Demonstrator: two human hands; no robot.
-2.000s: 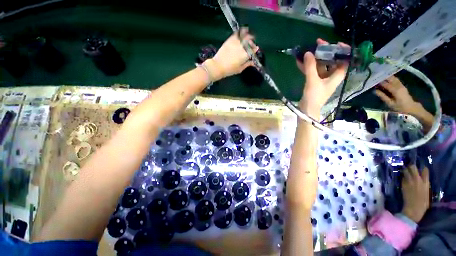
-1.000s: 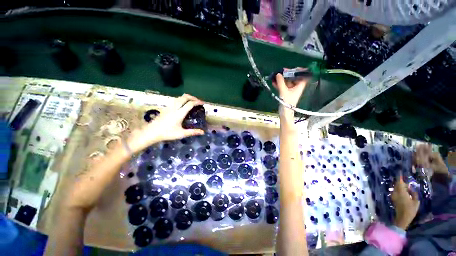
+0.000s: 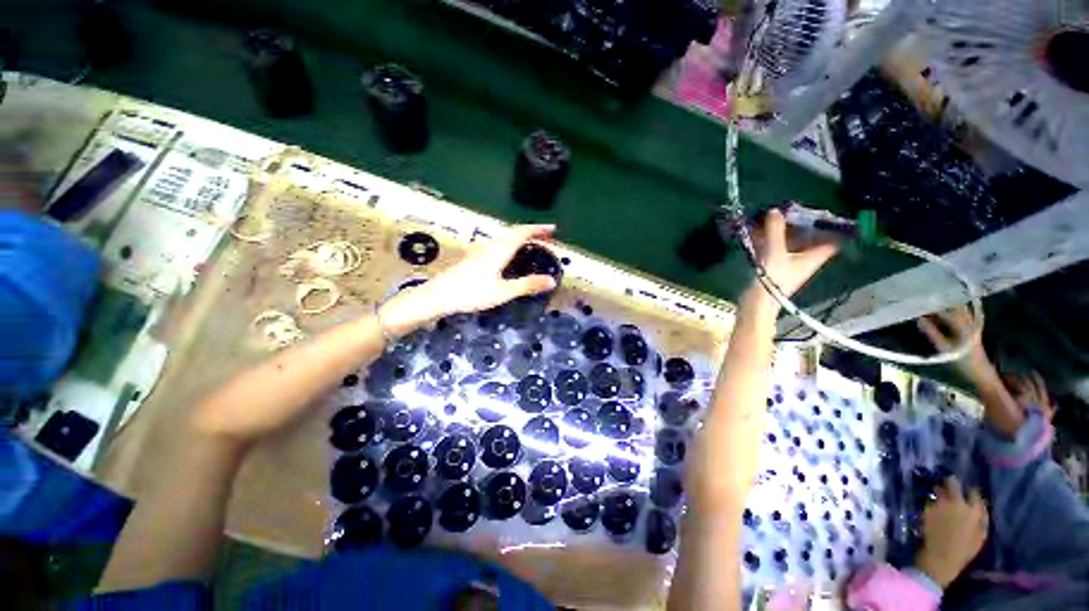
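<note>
My left hand (image 3: 484, 277) is closed around a black cylindrical unit (image 3: 533, 265) at the back edge of the board, just above the blister tray. My right hand (image 3: 786, 253) holds a power screwdriver (image 3: 816, 222) over the green belt, its green fitting at the right and its tip towards the left. The tip is hard to make out against a dark unit (image 3: 707, 242) on the belt. Round black discs (image 3: 455, 455) lie in rows in the shiny clear blister tray (image 3: 514, 551).
Black units (image 3: 542, 170) stand on the green conveyor belt (image 3: 478, 143). A pale hose (image 3: 878, 352) loops right of my right hand. Cream rings (image 3: 317, 296) and a loose disc (image 3: 418, 248) lie left. A neighbour's hands (image 3: 952, 525), a metal post (image 3: 931, 281) and fans (image 3: 1015, 84) are right.
Over two seconds, my left hand has come back from the belt to the board with a unit in its grasp. The view has turned, and belt units appear further right. My right hand still holds the screwdriver.
</note>
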